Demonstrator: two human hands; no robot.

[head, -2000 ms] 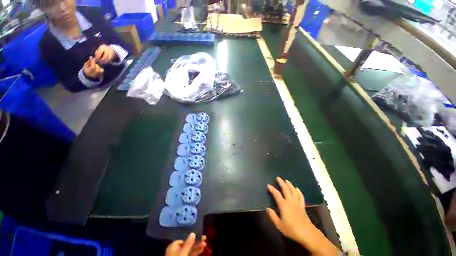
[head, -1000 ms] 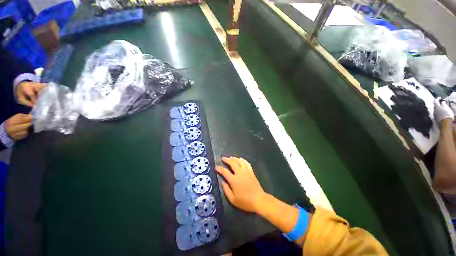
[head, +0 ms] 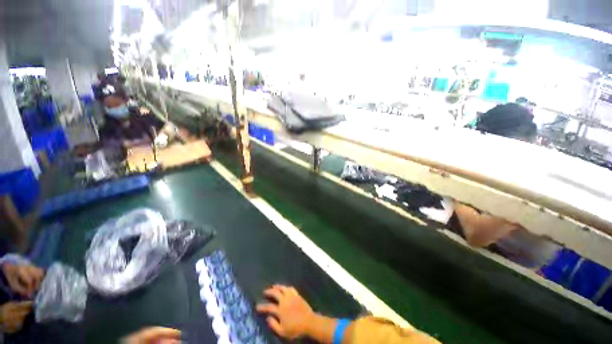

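A row of overlapping pale blue plastic housings lies on the dark green bench at the lower middle; its near end is cut off by the bottom edge. My right hand is just right of the row, palm down, fingers spread, with nothing seen in it. My left hand is left of the row at the bottom edge, blurred and mostly cut off; its fingertips and anything in them cannot be made out.
Clear plastic bags with dark parts lie beyond the row. A smaller bag is by another person's hands at left. A blue tray strip and cardboard lie farther off, near a masked person. The recessed green conveyor runs at right, with a post.
The view has tilted up and turned right, showing more of the hall. My right hand stays beside the row. My left hand, out of the picture one second ago, shows at the bottom edge.
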